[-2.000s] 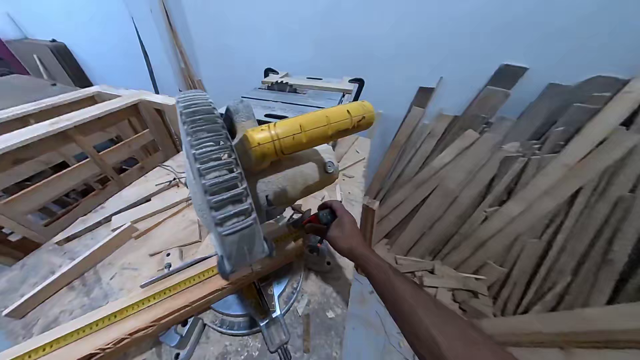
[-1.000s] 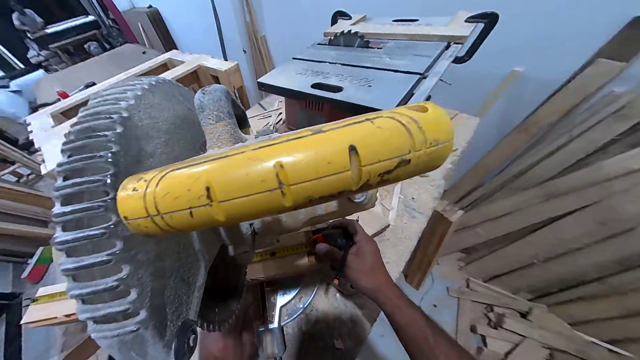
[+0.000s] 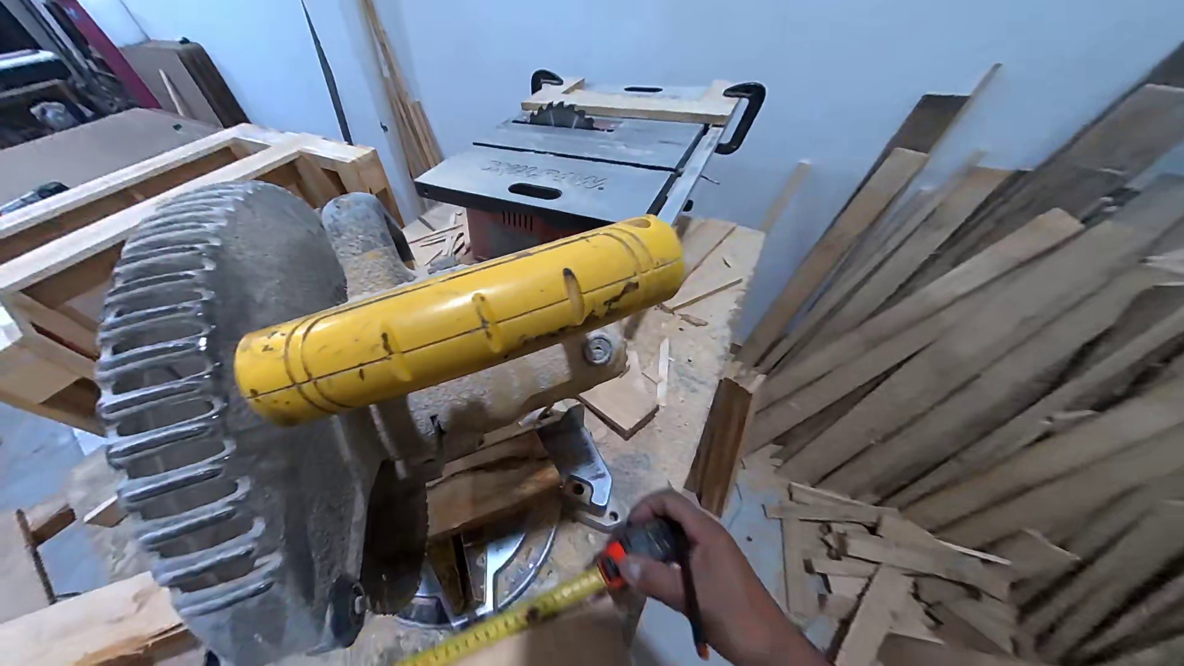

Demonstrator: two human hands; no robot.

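Note:
My right hand (image 3: 698, 564) is closed around a black and red tape measure (image 3: 643, 546), thumb on its front. The yellow tape blade (image 3: 509, 627) runs out of it to the lower left, over a blurred light wooden surface (image 3: 555, 643). Left of the hand stands a miter saw with a yellow barrel grip (image 3: 462, 319) and a dusty, ribbed metal blade guard (image 3: 176, 416). A wood piece (image 3: 495, 490) lies on the saw behind its round base (image 3: 499, 564). My left hand does not show.
A table saw (image 3: 592, 166) with a bare toothed blade (image 3: 561, 116) and clamped board stands behind. Many boards (image 3: 934, 370) lean on the right wall above a heap of offcuts (image 3: 879, 564). A wooden frame (image 3: 166, 194) is at the left.
My right hand, with the tape measure, has come away from beside the saw's work area toward the front. The view itself has shifted a lot.

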